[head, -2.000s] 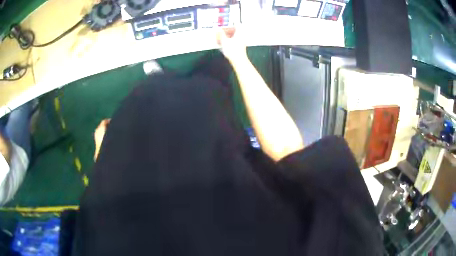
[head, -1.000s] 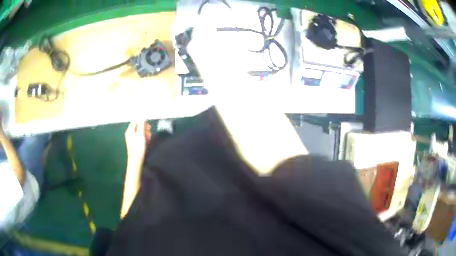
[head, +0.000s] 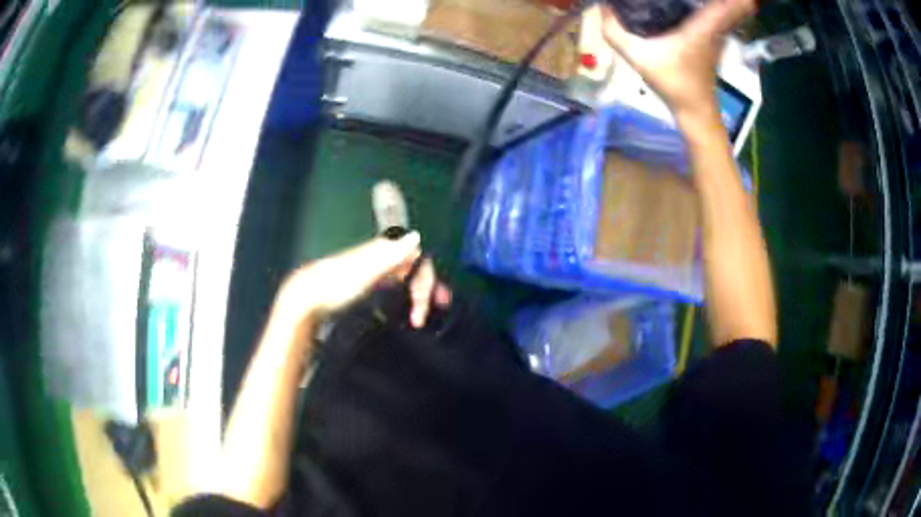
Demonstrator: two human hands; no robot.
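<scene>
My right hand (head: 682, 56), at the upper right, grips a black blower fan unit (head: 651, 12), partly cut off by the top edge. A black power cord (head: 505, 96) runs from the unit down towards my left hand (head: 353, 275). My left hand is low in the middle, in front of my dark clothing, with its fingers closed on the cord's lower part. The cord is blurred, and its end is hard to make out.
Blue crates (head: 545, 202) with cardboard inside stand right of centre. Behind them are a white machine with a red button (head: 588, 61) and a blue-lit touchscreen (head: 734, 106). The bench with a scale (head: 167, 328) runs down the left; another fan unit (head: 131, 444) lies on its mat.
The view has turned right, from bench to crates and machine. My right hand has moved from over the scale and now holds a fan unit; my left hand has closed on its cord.
</scene>
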